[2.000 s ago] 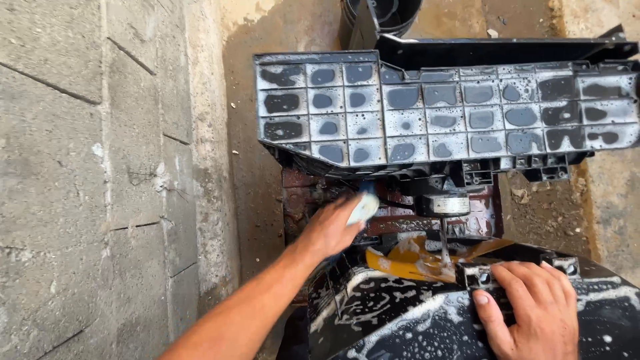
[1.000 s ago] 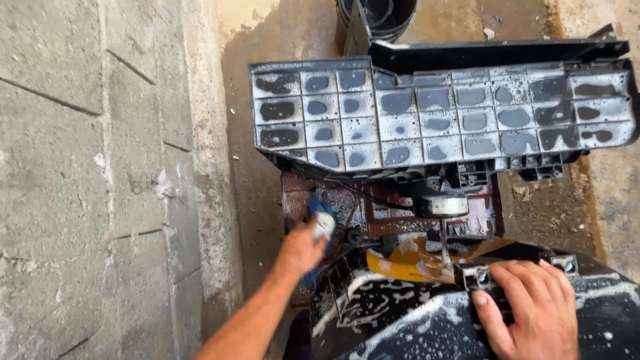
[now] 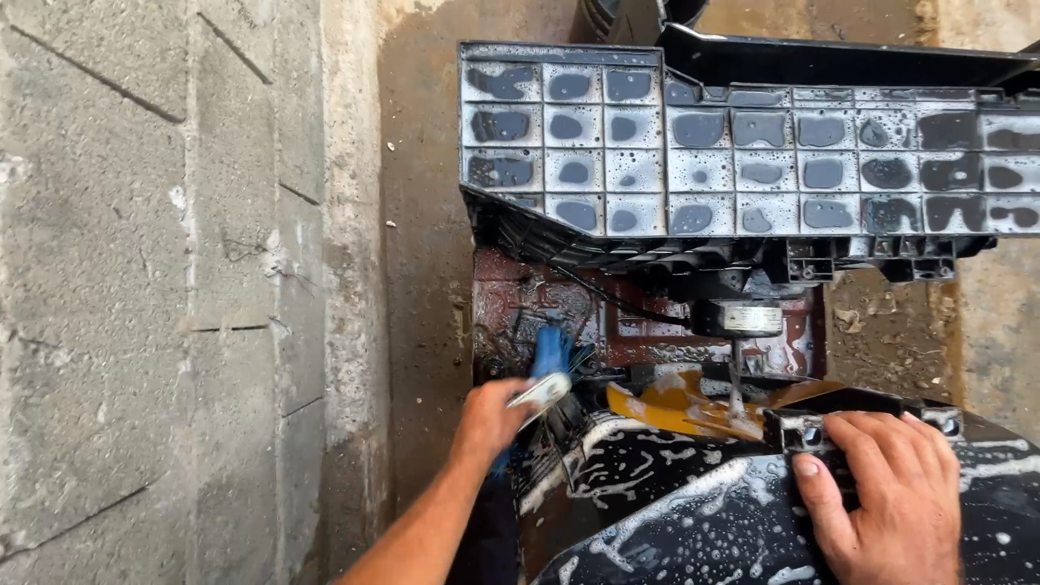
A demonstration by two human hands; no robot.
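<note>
My left hand (image 3: 487,422) holds a scrubbing brush (image 3: 546,392) with a white handle and blue bristles, blurred by motion, over the left part of a wet reddish-brown base panel (image 3: 520,284). My right hand (image 3: 890,487) rests on a mounting bracket (image 3: 800,431) at the edge of a black plastic housing (image 3: 691,520) streaked with suds. Beside it, a yellow fan blade (image 3: 666,410) sits around the metal shaft of a small electric motor (image 3: 739,318). Above lies a ribbed black plastic panel (image 3: 699,171), its square cells holding foam and water.
A concrete block wall (image 3: 162,284) runs along the left. Wet ground (image 3: 422,244) lies between it and the parts. Behind the ribbed panel stands a black bucket (image 3: 597,16). Dirt and debris (image 3: 886,333) lie at the right. A black cable (image 3: 617,301) leads to the motor.
My left hand with the brush has moved away from the ribbed panel's lower edge, down and to the left over the base panel. My right hand stays on the bracket.
</note>
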